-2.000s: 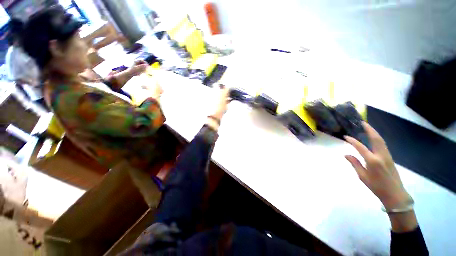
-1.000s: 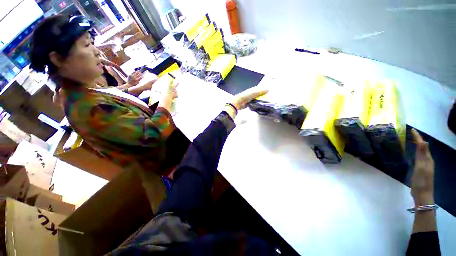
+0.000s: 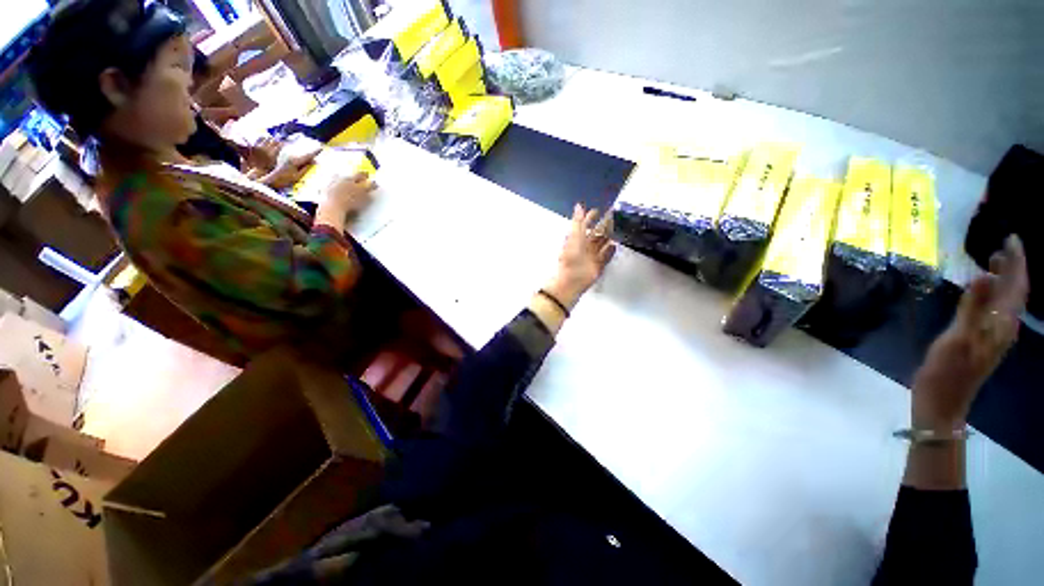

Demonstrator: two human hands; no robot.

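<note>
Several yellow-and-black wrapped boxes stand in an uneven row on the white table, with shiny clear film on them. One box in the middle juts out toward the table's front edge. My left hand is at the left end of the row, fingers apart, beside the leftmost box; whether the fingertips touch it I cannot tell. My right hand is raised to the right of the row, open and apart from the boxes.
A coworker stands close on the left, hands on a yellow box. More wrapped boxes and crumpled plastic lie farther back. An open brown carton stands left below the table. A black bag lies far right.
The boxes at the left end stand closer together and more upright. The middle box now juts forward. My right hand has lifted away from the row's right end.
</note>
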